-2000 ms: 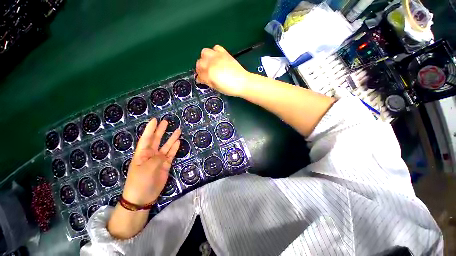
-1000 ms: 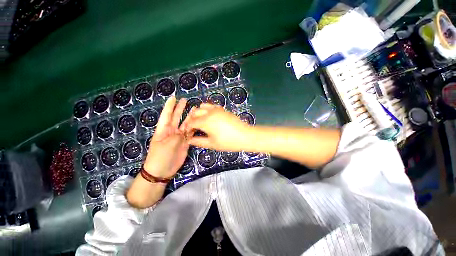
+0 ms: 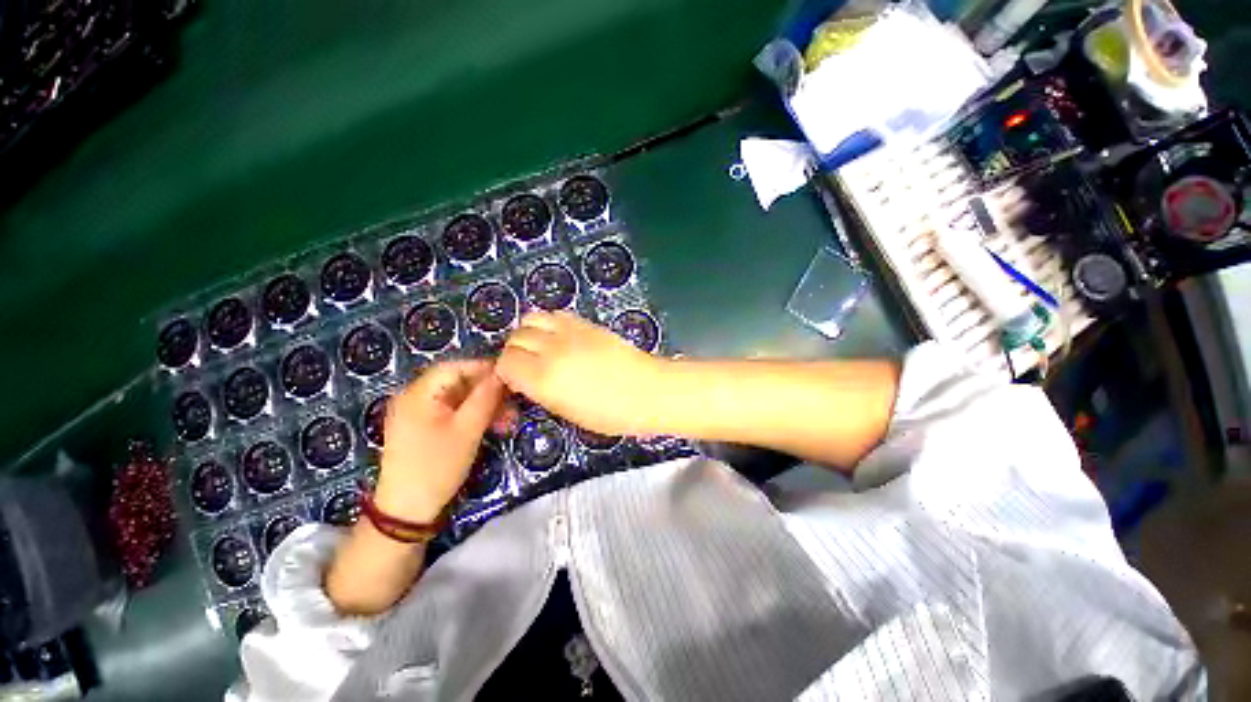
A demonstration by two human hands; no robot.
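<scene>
A clear blister tray (image 3: 206, 446) lies on the green mat with rows of black round units (image 3: 409, 258) in its pockets. My left hand (image 3: 432, 432) is over the middle of the tray, its fingertips drawn together. My right hand (image 3: 569, 368) comes from the right, and its fingertips meet those of my left hand. Whether a tiny part sits between the fingertips is too small to tell. My hands and forearm hide several units below them.
A red pile (image 3: 143, 514) and a bagged dark container (image 3: 48, 549) are left of the tray. A clear square piece (image 3: 829, 292), white tissue (image 3: 775, 170), white ribbed rack (image 3: 899, 226) with a syringe (image 3: 985, 274), and fan (image 3: 1196, 209) are at right.
My right hand has come from the tray's far right corner to my left hand. My left hand's spread fingers have closed in to meet it. The view has shifted.
</scene>
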